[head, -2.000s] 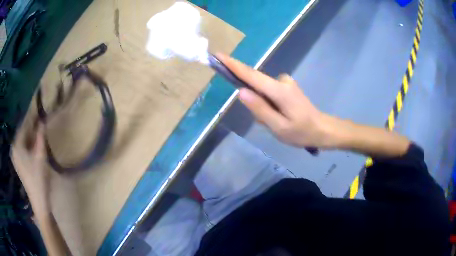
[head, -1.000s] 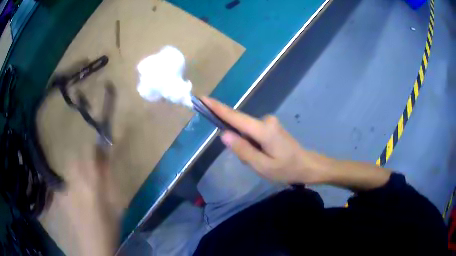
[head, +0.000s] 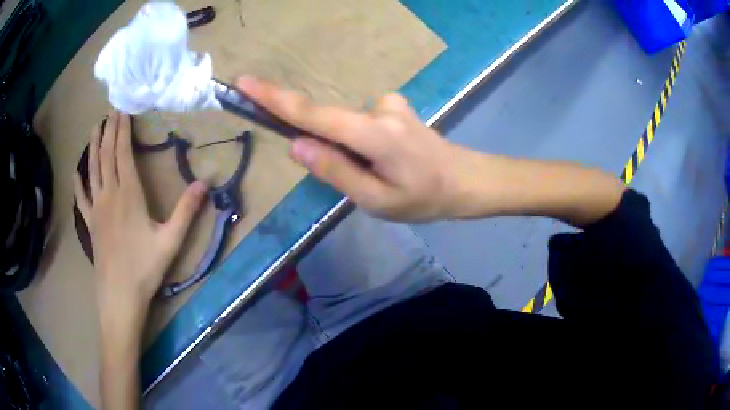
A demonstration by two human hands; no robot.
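Note:
My right hand (head: pixel 400 164) grips the dark handle of a hammer; its white wrapped head (head: pixel 152 60) is above the cardboard, just beyond my left fingertips. My left hand (head: pixel 132 208) lies palm down over a black headphone frame (head: pixel 210 248) and holds it on the cardboard. My left thumb touches the frame near the joint of one open C-shaped yoke (head: pixel 186 164). A thin dark wire (head: pixel 218 144) runs inward from the yoke's right tip. The headband's far side and the other yoke are partly hidden under my left hand.
The tan cardboard sheet (head: pixel 320 56) lies on a green-blue mat with a pale metal edge. A slim black tool (head: pixel 202 16) lies beyond the hammer head. Piled black frames (head: pixel 20 184) are at the left. Blue crates (head: pixel 652 24) and yellow-black tape (head: pixel 656 112) are on the floor at right.
The hammer has moved left and away from me. My left hand, blurred before, now lies over the frame, which is turned so one yoke points away from me.

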